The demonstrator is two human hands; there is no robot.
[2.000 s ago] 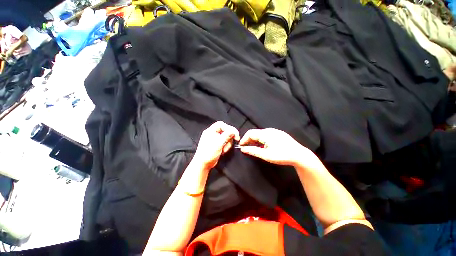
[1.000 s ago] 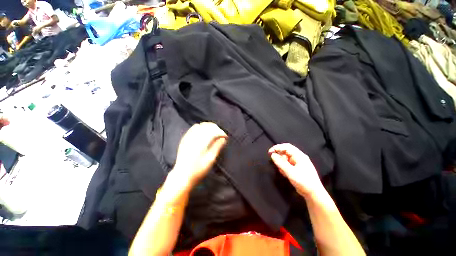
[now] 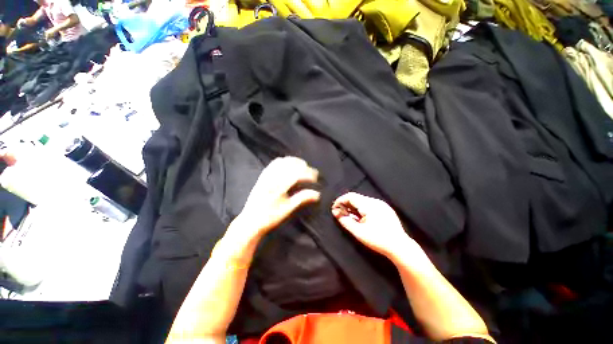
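A large black suit jacket (image 3: 396, 181) lies open in front of me, with its collar away from me and its smoother lining (image 3: 232, 161) showing. My left hand (image 3: 279, 191) is at the front edge, with dark cloth between its thumb and fingers. My right hand (image 3: 366, 218) is just to the right, apart from the left, low over the jacket front. Its fingers are curled with the fingertips together. Whether it holds something small cannot be made out.
A second black jacket (image 3: 491, 154) lies to the right. A black bottle (image 3: 87, 154) and a dark flat object (image 3: 119, 188) are on the white table (image 3: 54, 248) at left. Mustard garments (image 3: 396, 23) and a blue bag (image 3: 151, 30) lie at the back. A person (image 3: 62, 20) is at far left.
My hands were together at the front edge, then moved apart. Since then my right hand has come back left toward my left hand, which has shifted slightly right along the edge.
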